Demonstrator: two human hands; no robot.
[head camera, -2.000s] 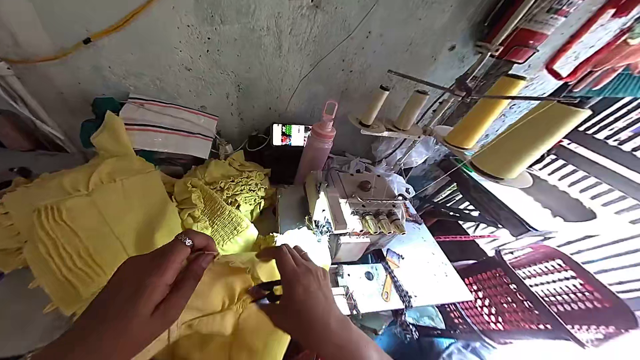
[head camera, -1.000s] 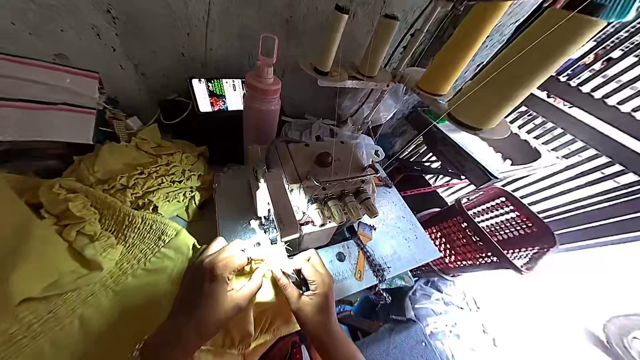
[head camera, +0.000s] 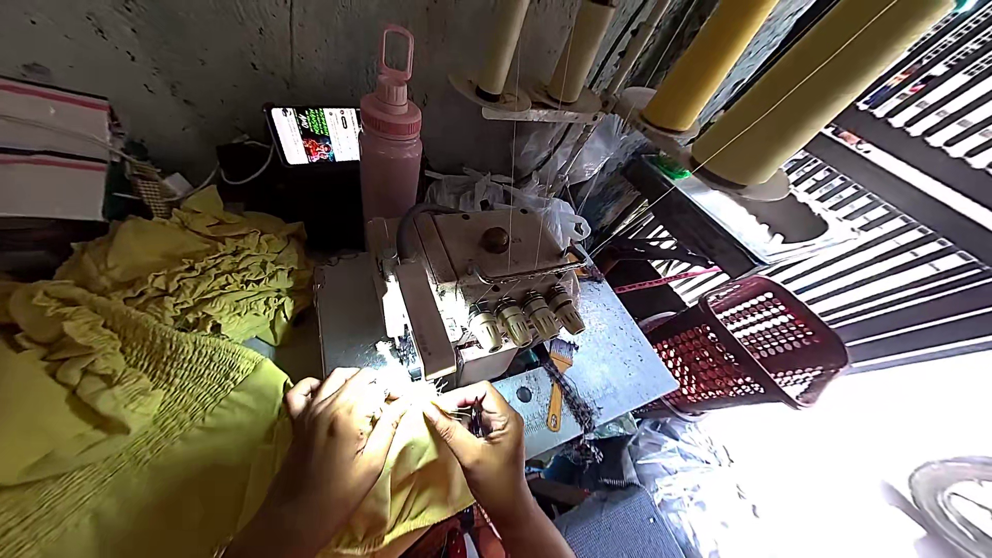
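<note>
My left hand (head camera: 341, 434) pinches the edge of a yellow fabric piece (head camera: 422, 480) just in front of the needle area of an overlock sewing machine (head camera: 457, 287). My right hand (head camera: 484, 434) holds the same edge between thumb and forefinger, close beside the left fingertips. A small dark tool, partly hidden, sits within the curled right fingers. Bright light washes out the fabric between the fingertips. Gathered yellow fabric (head camera: 124, 403) lies to the left of my left hand.
A pink bottle (head camera: 390, 155) and a lit phone (head camera: 314, 136) stand behind the machine. Thread cones (head camera: 709, 62) rise at upper right. An orange-handled brush (head camera: 556, 387) lies on the machine's metal table (head camera: 620, 364). A dark red plastic basket (head camera: 744, 349) is at right.
Both hands have moved to the machine's front with the yellow fabric since the earliest frame. Over the last second they stay there. The view has moved closer to the machine.
</note>
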